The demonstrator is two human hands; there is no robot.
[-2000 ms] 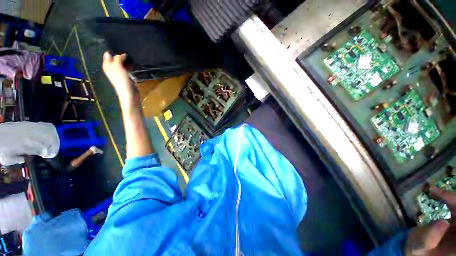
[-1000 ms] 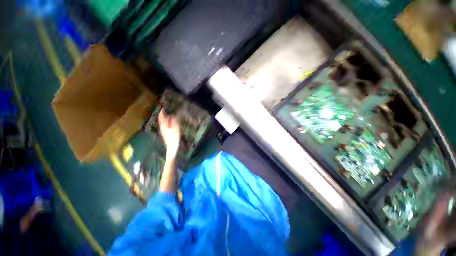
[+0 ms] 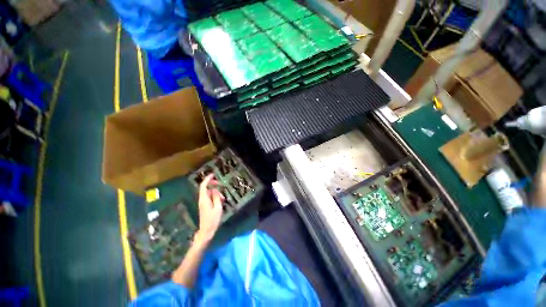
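Observation:
My left hand (image 3: 209, 205) is over an empty solder pallet (image 3: 242, 201) low beside my lap, fingers at its nests; whether it grips the pallet is unclear. Another pallet (image 3: 161, 240) lies lower left. My right hand (image 3: 541, 183) is cut off by the right edge. A white squeeze bottle (image 3: 533, 122) is held up at the end of that arm, nozzle pointing left; the fingers on it are out of view. On the conveyor, a loaded pallet (image 3: 400, 219) has green circuit boards (image 3: 378, 212) in its two left nests; its two right nests show no board.
Layered green board stack (image 3: 272, 42) and black ribbed tray (image 3: 317, 109) stand beyond the silver conveyor rail (image 3: 326, 225). An open cardboard box (image 3: 158, 135) is at left. The green bench (image 3: 428, 129) holds a brown bottle stand (image 3: 473, 153) and a second white bottle (image 3: 504, 189). A blue-sleeved person (image 3: 149, 24) is at top.
The black sheet seen earlier in my left hand is gone from it; that hand is down at the pallet. My right hand has left the conveyor boards for the right edge. The view has shifted towards the stack.

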